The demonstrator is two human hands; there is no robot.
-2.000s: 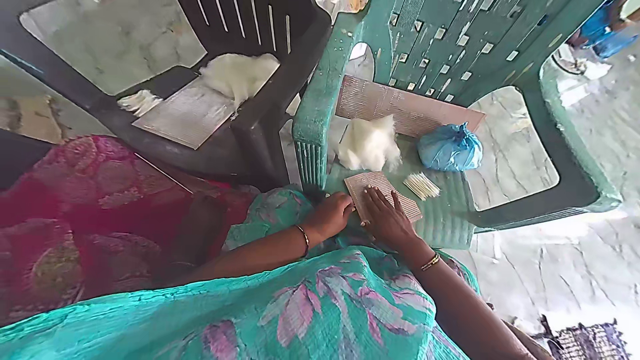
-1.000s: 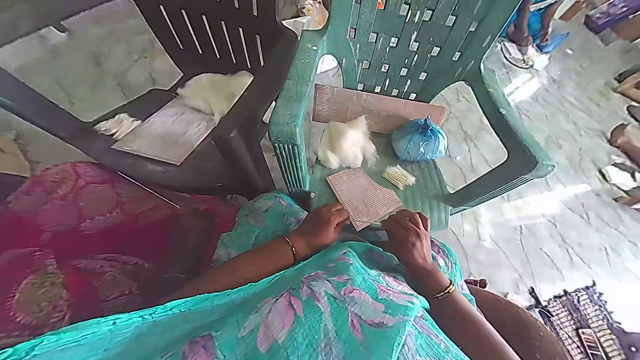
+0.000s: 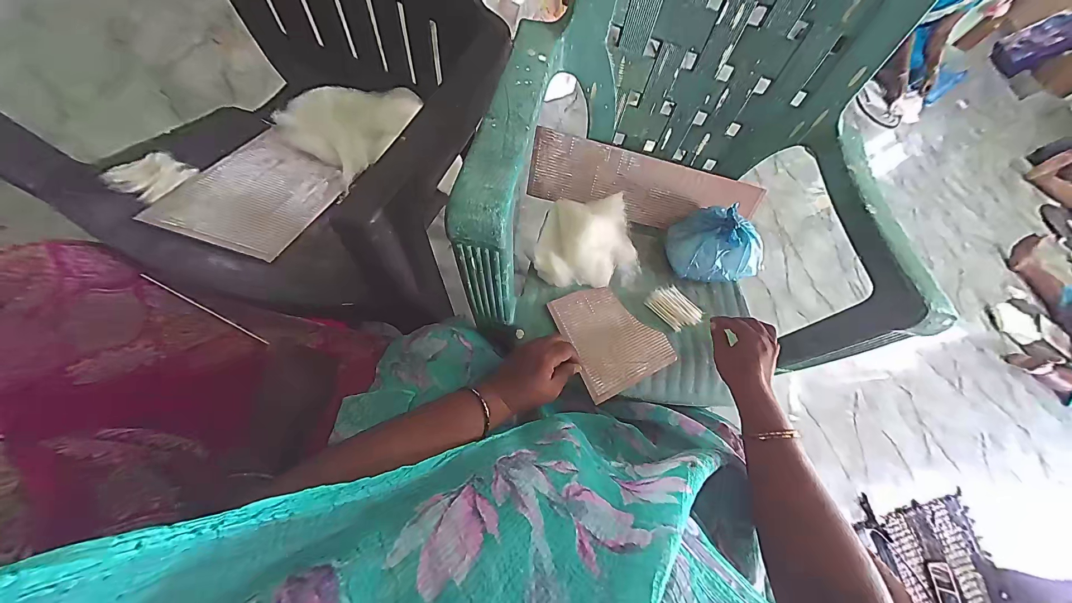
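My left hand (image 3: pixel 538 373) grips the lower left edge of a small ribbed board (image 3: pixel 614 342), which has a curved notch in its upper right side. Over the right part of the green plastic chair's seat (image 3: pixel 691 368) is my right hand (image 3: pixel 745 347), its fingertips drawn together; whether they pinch anything thin is hidden. Between the board and that hand lies a bundle of thin white cotton wicks (image 3: pixel 673 307). A tuft of white cotton (image 3: pixel 584 241) and a knotted blue plastic bag (image 3: pixel 714 243) sit behind them.
A larger ribbed board (image 3: pixel 641 180) lies at the back of the green chair. On the dark plastic chair (image 3: pixel 402 226) at left are another ribbed board (image 3: pixel 243 197), cotton (image 3: pixel 347 126) and white wicks (image 3: pixel 151 176). Another person's limbs (image 3: pixel 913 63) show at upper right.
My right hand was flat on the small board, then at its lower right edge, and is now off it, farther right beside the wicks. My left hand stays at the board's left side.
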